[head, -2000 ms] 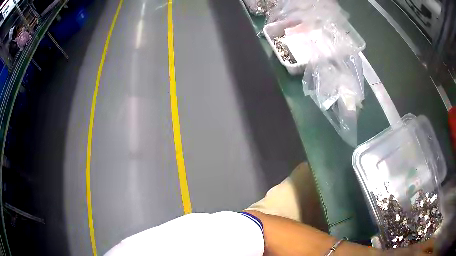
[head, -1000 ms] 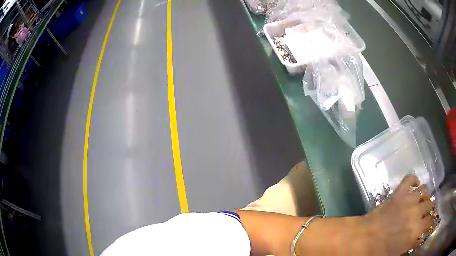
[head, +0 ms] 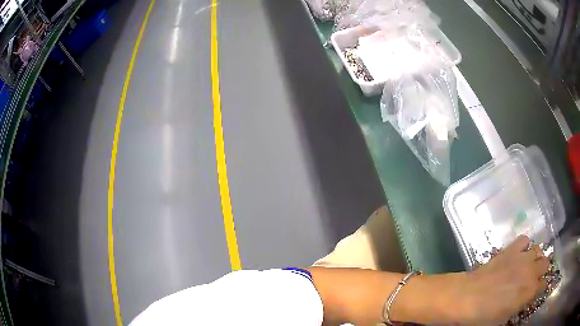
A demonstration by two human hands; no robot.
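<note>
A clear plastic parts box [head: 478, 202] stands on the green bench at the lower right. Small shiny metal parts [head: 533, 304] lie heaped in its near end. My left hand [head: 509, 280], bare and with a bracelet at the wrist, reaches over the near side of the box, its fingers down in the heap. The fingertips are partly hidden, so whether they grip a part does not show. My right hand is not in view.
A crumpled clear plastic bag [head: 425, 121] and a whitish tray [head: 350, 52] with small parts lie farther along the green bench [head: 407, 210]. A red object [head: 574, 159] is at the right edge. Grey floor with yellow lines [head: 219, 140] is on the left.
Two seconds ago my left hand was mostly out at the lower right. It came over the heap, and since one second ago it has shifted slightly down toward the near end.
</note>
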